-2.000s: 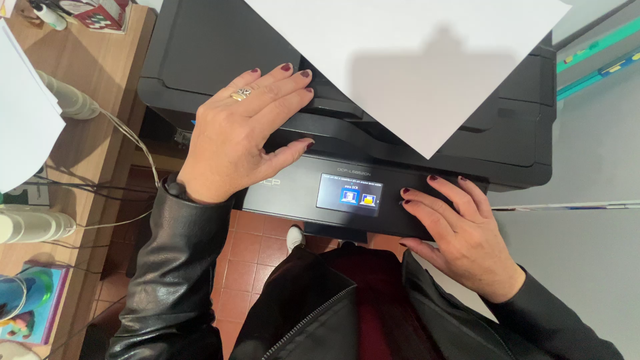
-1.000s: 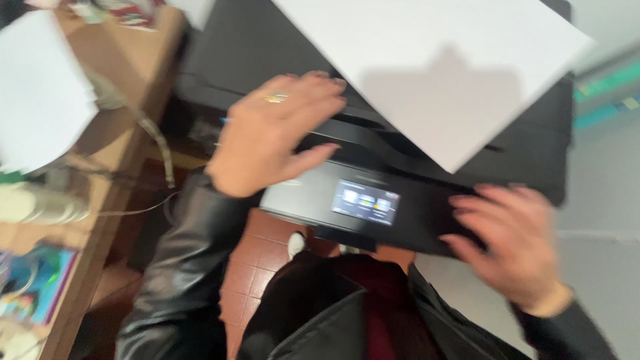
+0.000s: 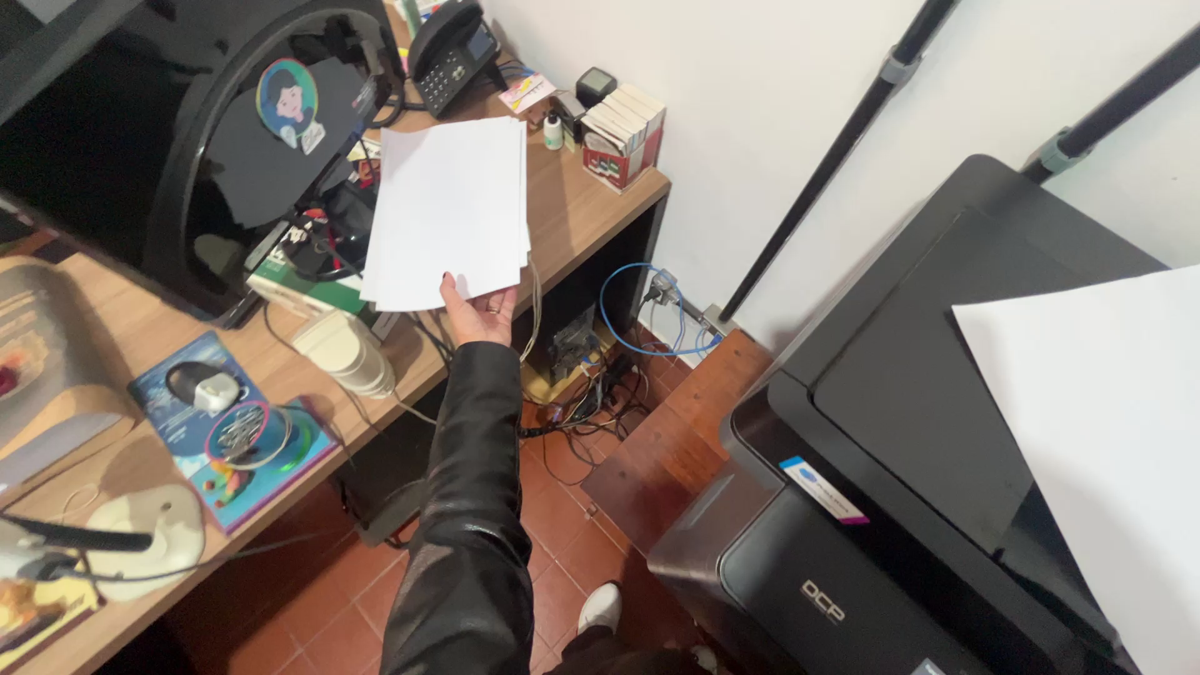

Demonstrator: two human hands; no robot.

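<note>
My left hand (image 3: 480, 314) grips the near edge of a stack of white paper sheets (image 3: 450, 211), thumb on top and fingers underneath. The stack lies at the desk's edge, beside the back of a black monitor (image 3: 216, 122). To the right stands a black printer (image 3: 900, 403), with a large white sheet (image 3: 1106, 412) on its lid. My right hand is out of view.
On the wooden desk (image 3: 581, 211) are a desk phone (image 3: 455, 56), a red and white box (image 3: 626, 141), a white cylindrical speaker (image 3: 345, 354) and a cup of paper clips (image 3: 248, 436). Cables (image 3: 600, 384) tangle below, near a wooden board (image 3: 680, 441).
My left hand has left the printer's lid and taken hold of the paper stack on the desk. My right hand has gone out of view. The view has swung left.
</note>
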